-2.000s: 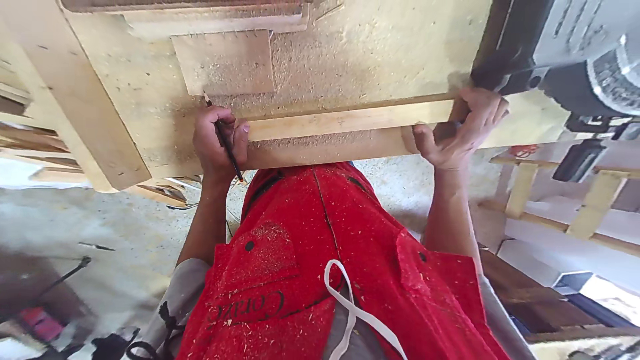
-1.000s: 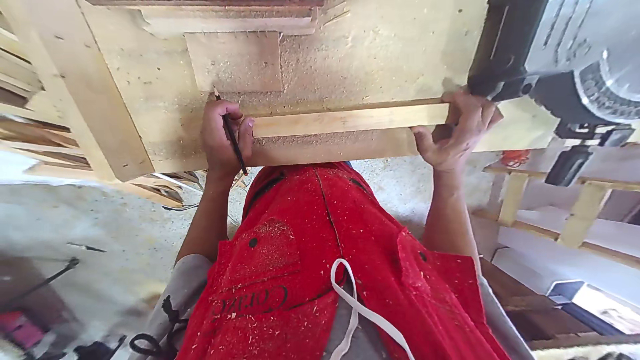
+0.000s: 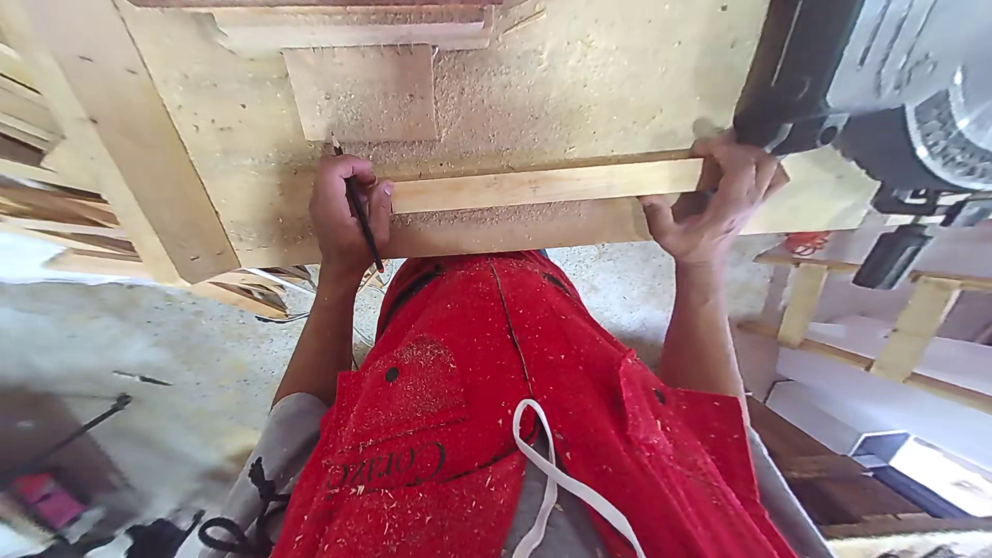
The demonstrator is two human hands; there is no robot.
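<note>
A narrow wooden strip point(image 3: 542, 184) lies lengthwise along the near edge of a plywood bench point(image 3: 589, 101), which is dusted with sawdust. At its left end, my left hand point(image 3: 349, 209) grips the strip and also carries a dark pencil point(image 3: 361, 213), point away from me. The fingers of my right hand point(image 3: 717, 198) close around the strip's right end, near a dark part of a machine. A thin flat wooden piece point(image 3: 364, 93) lies beyond my left hand.
A power saw point(image 3: 899, 93), seemingly a miter saw, stands at the right. Stacked wood pieces point(image 3: 356, 29) lie at the bench's far side. A broad board point(image 3: 139, 139) crosses the left side, with scrap wood point(image 3: 54, 201) beyond it. Wooden framing point(image 3: 914, 325) stands lower right.
</note>
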